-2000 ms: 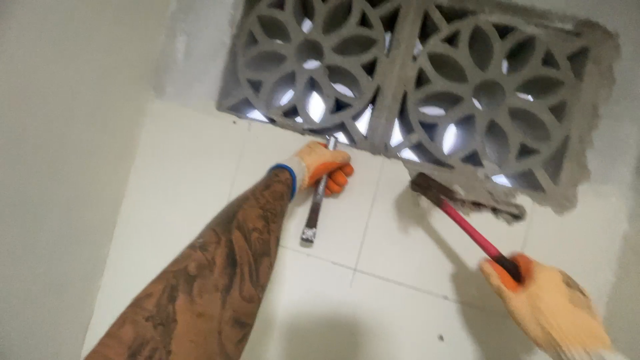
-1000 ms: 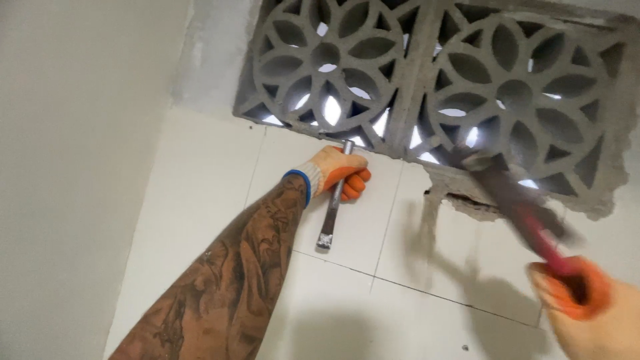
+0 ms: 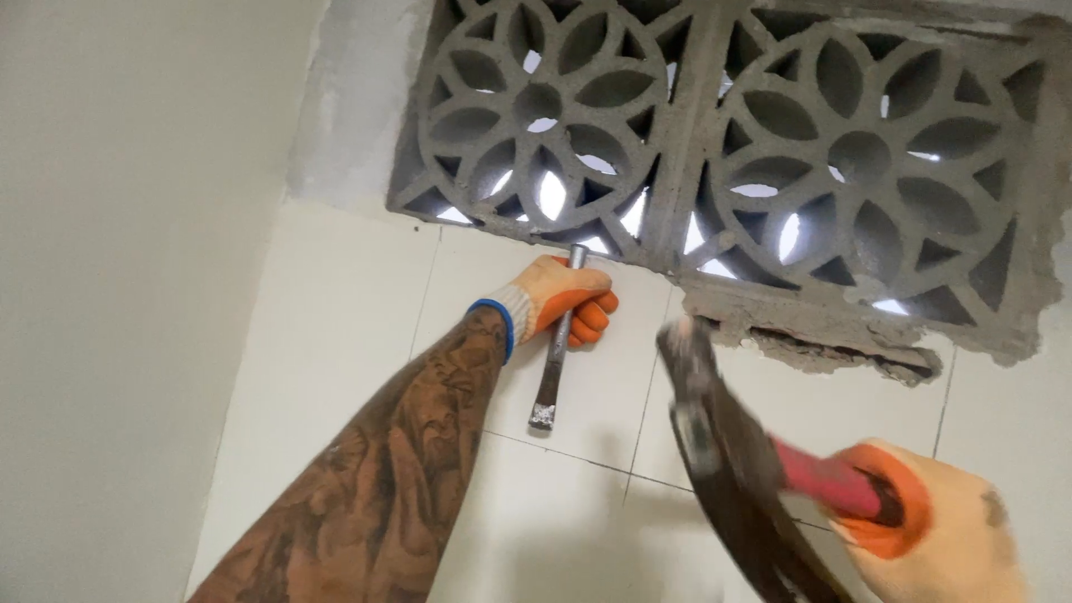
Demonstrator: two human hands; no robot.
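My left hand (image 3: 565, 301), in a cream and orange work glove, grips a steel cold chisel (image 3: 553, 368) by its upper part. One end of the chisel is at the bottom edge of the left concrete vent block (image 3: 536, 105); its flat, whitish end points down over the white tiles. My right hand (image 3: 921, 519), gloved alike, is closed around the red handle of a hammer (image 3: 720, 427). The hammer's head is blurred, right of and apart from the chisel, in front of the tiles. Part of the handle is hidden in the glove.
A second concrete vent block (image 3: 858, 159) adjoins the first on the right. Under it runs a rough mortar strip (image 3: 837, 343) with a broken hollow, beside white wall tiles (image 3: 335, 335). A plain side wall (image 3: 142, 251) stands at the left.
The hammer in my right hand has changed position and tilt; its head was over the mortar two seconds ago. My left hand keeps its grip on the chisel. The view has shifted slightly.
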